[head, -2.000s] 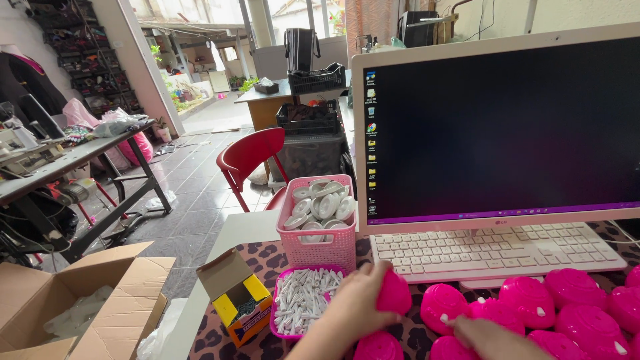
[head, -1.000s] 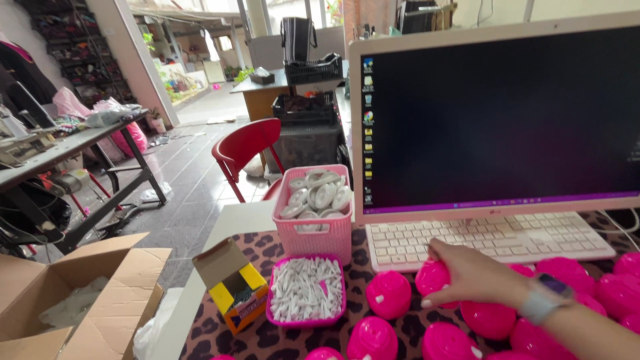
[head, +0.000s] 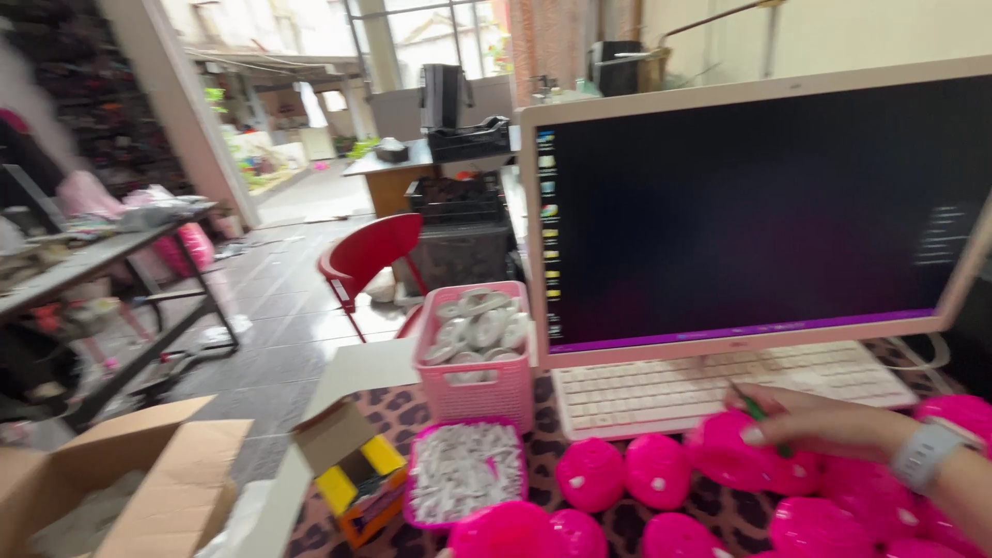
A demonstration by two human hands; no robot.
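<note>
My right hand (head: pixel 806 426), with a watch on its wrist, pinches a slim green pointed tool (head: pixel 752 407) above the pink plastic pieces at the keyboard's front edge. Under its fingers lies a glossy pink round piece (head: pixel 725 457). Of my left hand (head: pixel 444 552) only a fingertip shows at the bottom edge, beside a larger-looking pink round piece (head: pixel 508 531); its grip is hidden. More pink pieces (head: pixel 590 474), some with a small white part, spread over the leopard-print cloth (head: pixel 391 399). A pink tray (head: pixel 523 473) holds many small white parts.
A pink basket (head: pixel 477 399) of round white parts stands behind the tray, near a monitor (head: pixel 736 341) and white keyboard (head: pixel 635 399). An opened small box (head: pixel 372 496) is left of the tray. A cardboard carton (head: pixel 174 496) and red chair (head: pixel 372 252) are farther left.
My right hand has moved right from over the keyboard's front edge and now holds a green tool. A fingertip of my left hand and a pink piece have appeared at the bottom.
</note>
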